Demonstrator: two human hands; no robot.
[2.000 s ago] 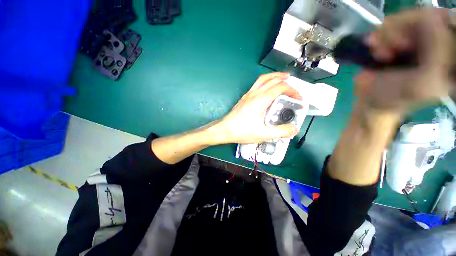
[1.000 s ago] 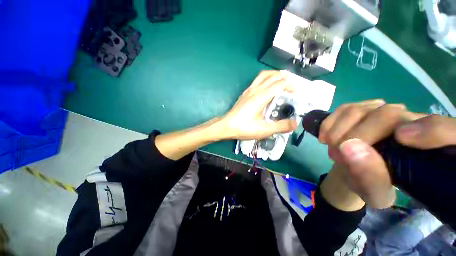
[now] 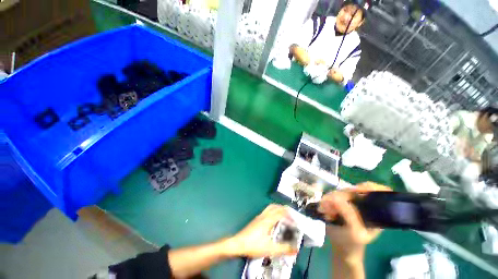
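Observation:
My left hand (image 3: 261, 235) is closed around the white camera housing (image 3: 278, 261), its round dark lens module (image 3: 285, 233) showing between thumb and fingers. My right hand (image 3: 349, 218) grips the black electric screwdriver (image 3: 401, 210), which lies nearly level and points left. Its tip is at the front of the silver-grey screw feeder (image 3: 301, 184); whether it touches the pick-up mechanism cannot be told. A black cable (image 3: 308, 264) hangs beside the housing. The picture is somewhat blurred, and any screw is too small to see.
A large blue bin (image 3: 136, 117) with dark parts stands at left. Black cover plates (image 3: 165, 175) lie on the green mat beside it. A grey post (image 3: 224, 60) rises behind. More white housings (image 3: 362, 151) lie beyond the feeder. A person (image 3: 333, 43) sits across the bench; another is at far right.
The view has tilted up, showing the far bench and people. My right hand has moved the screwdriver from beside the housing to the feeder's front. My left hand still holds the housing.

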